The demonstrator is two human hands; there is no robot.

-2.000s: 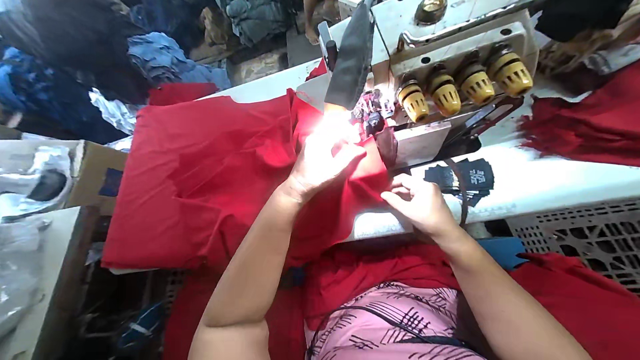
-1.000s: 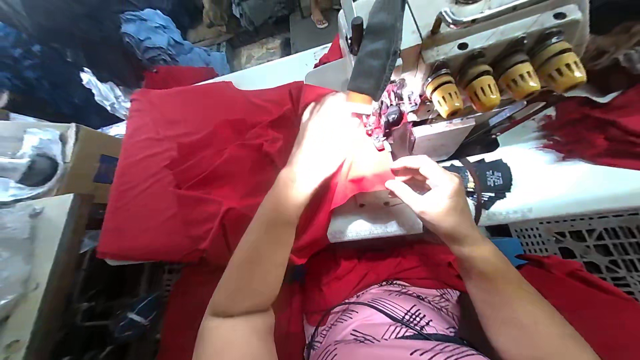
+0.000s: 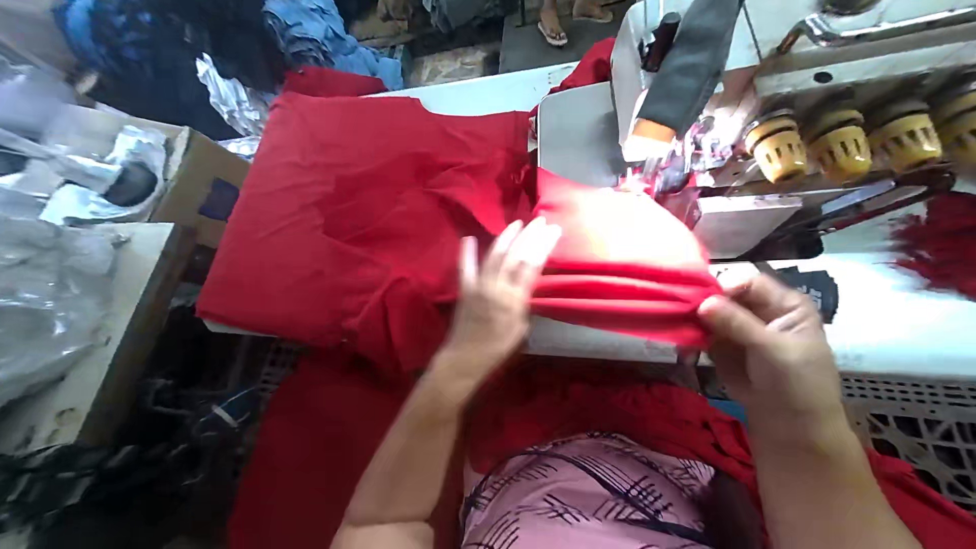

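Note:
A red fabric piece [image 3: 621,252] runs from the needle area of an overlock-type sewing machine [image 3: 762,194] toward me, with folds along its near part. My right hand [image 3: 770,328] pinches its right end between thumb and fingers. Blurred, my left hand [image 3: 499,293] lies at the left side of this piece with fingers apart; whether it presses on the cloth is hard to tell. Left of it, a large pile of red fabric [image 3: 366,206] covers the table. Glare hides the needle and presser foot.
Yellow tension dials [image 3: 776,145] line the machine's front. Beyond my right hand lies a dark bundle of labels [image 3: 812,290]. A cardboard box [image 3: 202,183] with plastic stands left. A plastic crate [image 3: 915,435] is at lower right, and a person's foot [image 3: 552,29] shows beyond the table.
My left hand has moved back from the needle area toward me. The red piece between my hands now shows more of its surface, and my right hand has drawn its end to the right.

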